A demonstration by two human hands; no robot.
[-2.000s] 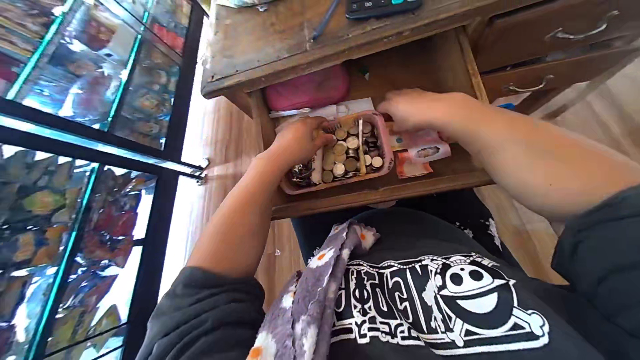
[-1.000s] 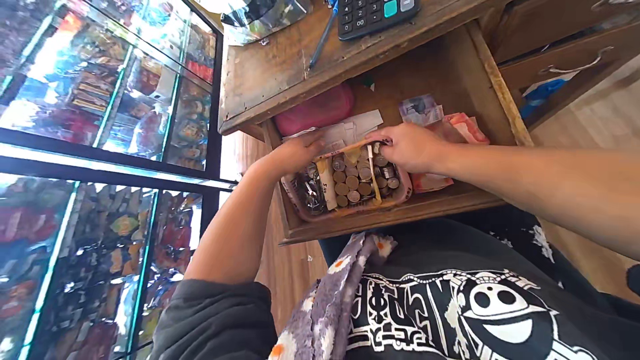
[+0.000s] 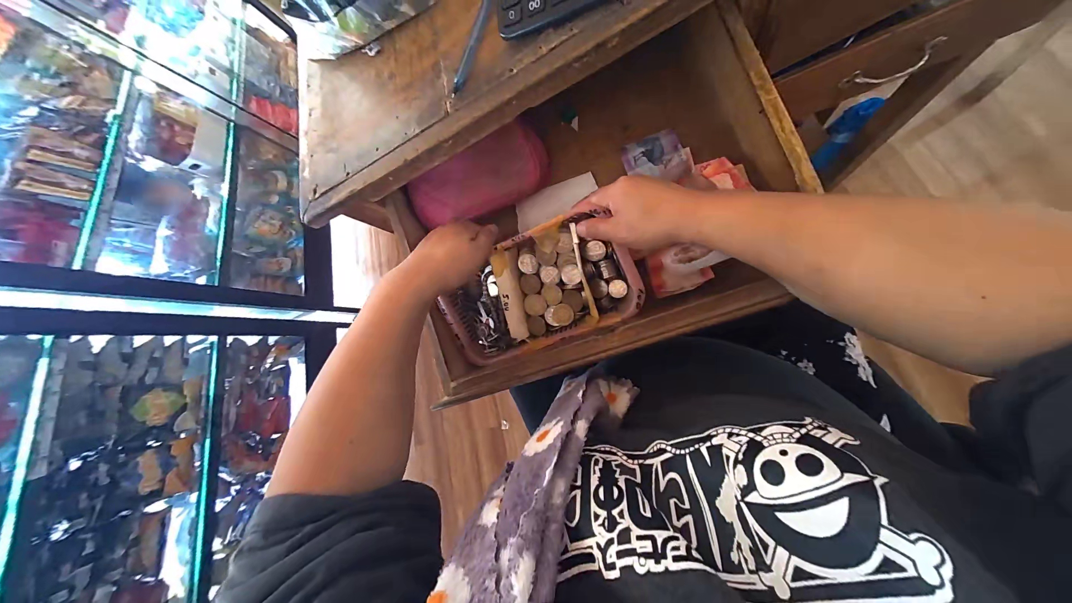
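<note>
A pink plastic tray (image 3: pixel 474 350) full of coins (image 3: pixel 553 295) lies at the front of an open wooden drawer (image 3: pixel 712 295). Dividers split it into compartments, and one divider bears writing. My left hand (image 3: pixel 456 255) grips the tray's back left corner. At the back right rim, my right hand (image 3: pixel 641 211) holds the edge with its fingers. Red banknotes (image 3: pixel 680 270) lie to the tray's right, partly under my right forearm, and a purple banknote (image 3: pixel 655 152) is behind them. Behind the tray is a piece of white paper (image 3: pixel 554 201).
A pink pouch (image 3: pixel 481 172) sits at the drawer's back left. On the wooden desktop (image 3: pixel 377 109) above are a pen (image 3: pixel 471 50) and a dark calculator (image 3: pixel 544 18). Glass display shelves (image 3: pixel 318 316) with packaged goods stand at left. Another drawer (image 3: pixel 879 71) is at upper right.
My right hand was over the banknotes two seconds ago and is now on the tray's back right rim. My left hand has moved from above the coins to the tray's left corner. The view has shifted.
</note>
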